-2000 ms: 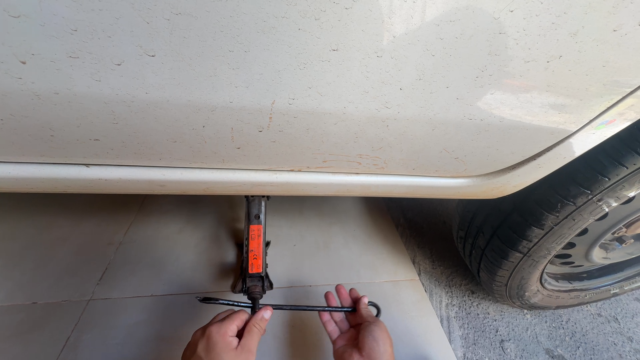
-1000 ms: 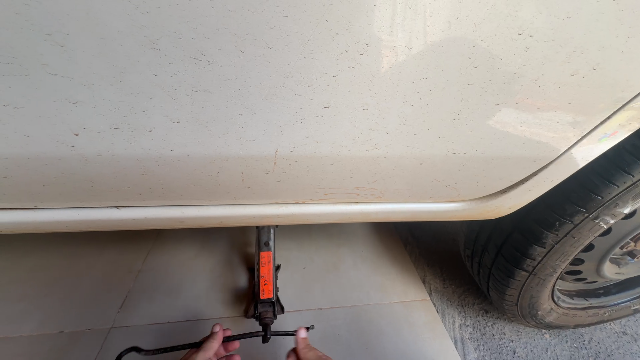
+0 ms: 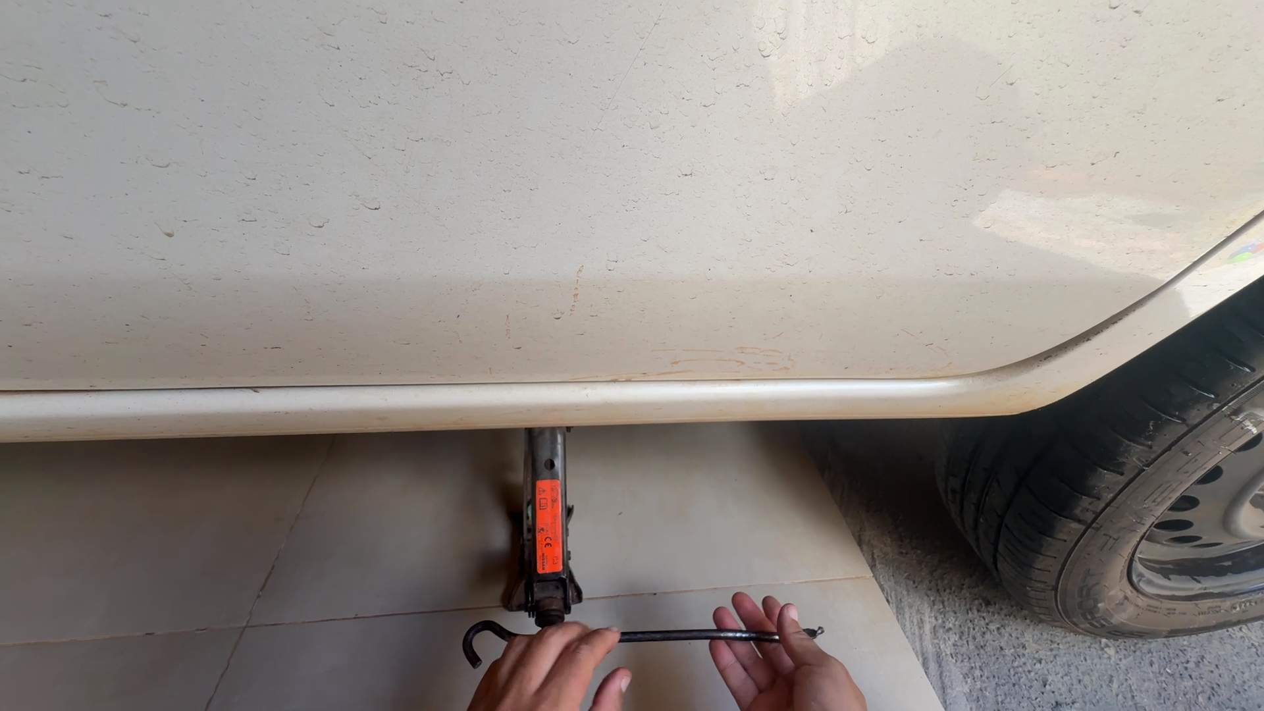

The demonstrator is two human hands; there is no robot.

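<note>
A dark scissor jack (image 3: 546, 459) with an orange label bearing writing stands on the floor tiles, its top end beneath the white car's sill (image 3: 691, 403). A black metal crank rod (image 3: 667, 636) lies crosswise at the jack's near end, its hooked end to the left and its thin tip to the right. My left hand (image 3: 563, 667) has its fingers over the rod by the jack and hides their joint. Near the tip, my right hand (image 3: 780, 657) holds the rod loosely between thumb and spread fingers.
The white door panel (image 3: 494, 217), spotted with dirt, fills the upper view. On the right a tyre (image 3: 1047, 504) with a steel wheel rests on rough grey concrete (image 3: 987, 642). Large floor tiles (image 3: 395, 533) with visible joints lie under the jack.
The rod's hooked end was at the right two seconds ago and far left one second ago; now it is left, close to the jack. My right hand has moved outward to the right along the rod.
</note>
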